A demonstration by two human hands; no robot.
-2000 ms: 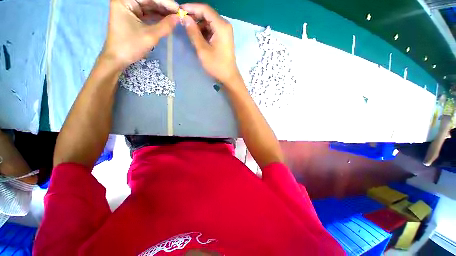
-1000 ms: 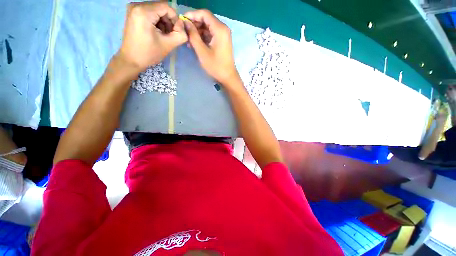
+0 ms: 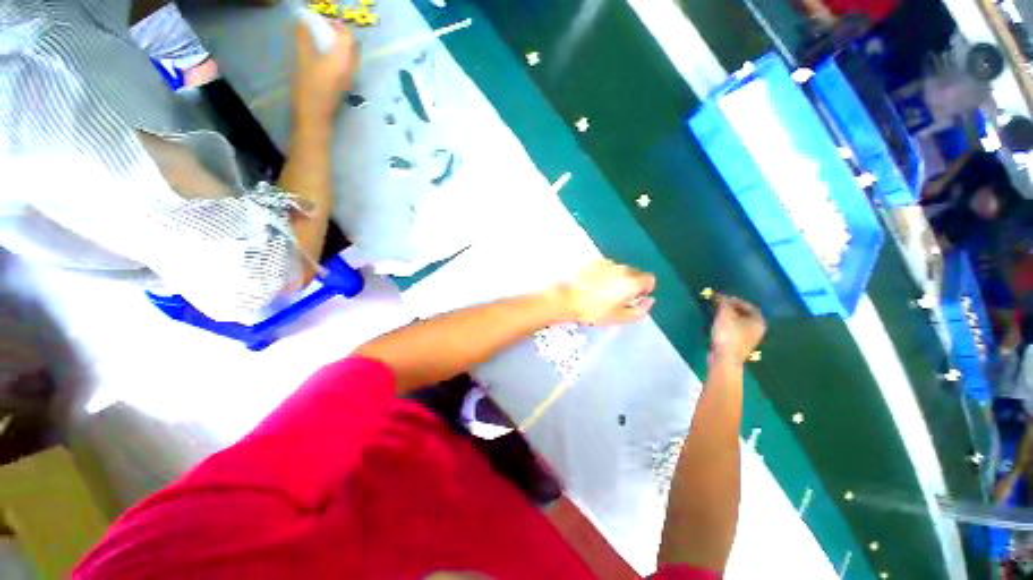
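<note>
My left hand (image 3: 612,292) is over the grey-white bench covering near the belt edge, fingers curled; whether it holds anything is hidden. My right hand (image 3: 737,329) reaches over the dark green conveyor belt (image 3: 680,255). A small yellow part (image 3: 708,293) is at its fingertips; I cannot tell if it is gripped or lies on the belt. A pile of small white parts (image 3: 558,349) lies just below my left hand. A second white pile (image 3: 666,459) lies beside my right forearm.
Pale parts (image 3: 643,201) sit singly along the belt. A blue bin (image 3: 793,187) with white contents stands beyond. At the left, a neighbour's hand (image 3: 329,57) holds a white item near yellow parts (image 3: 346,13). A cream strip (image 3: 566,385) crosses the bench.
The view has swung left and tilted. My hands were together over the bench with a yellow part between them; they are now apart, the right one out over the belt.
</note>
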